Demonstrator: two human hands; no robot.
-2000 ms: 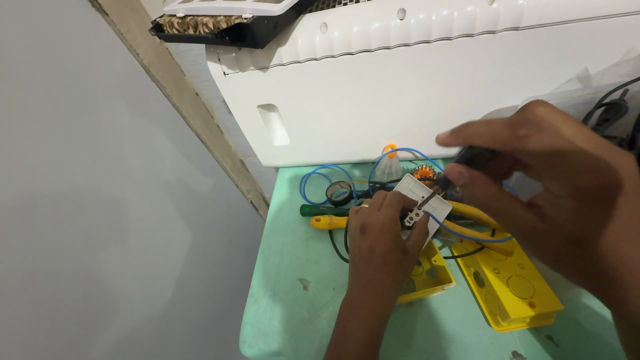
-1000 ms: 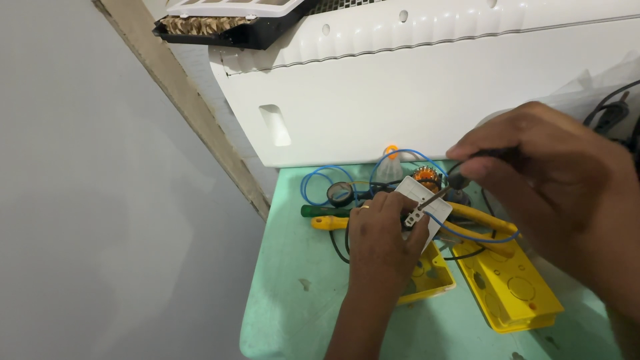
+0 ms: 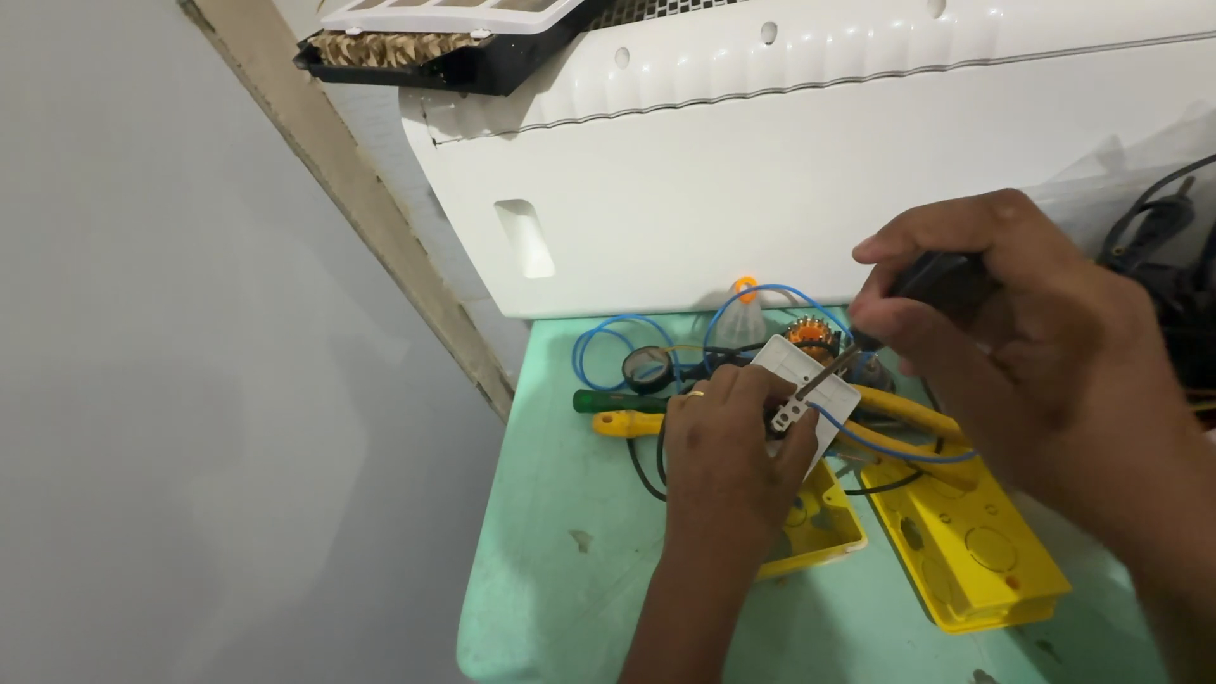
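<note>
My left hand grips a white plastic wiring plate and the small white terminal part on it. A screwdriver with a dark handle is in my right hand. Its metal shaft slants down to the left, and the tip meets the terminal part. From beside that part a blue wire runs off to the right. Under the plate and my left hand lies an open yellow electrical box, partly covered. My left fingertips are partly hidden.
Another yellow electrical box lies at the right on the green table. Behind my left hand are a tape roll, a green handle, a yellow handle and coiled blue wire. A white appliance borders the back.
My right hand has shifted and turned a little around the screwdriver handle. My left hand holds the plate in about the same place.
</note>
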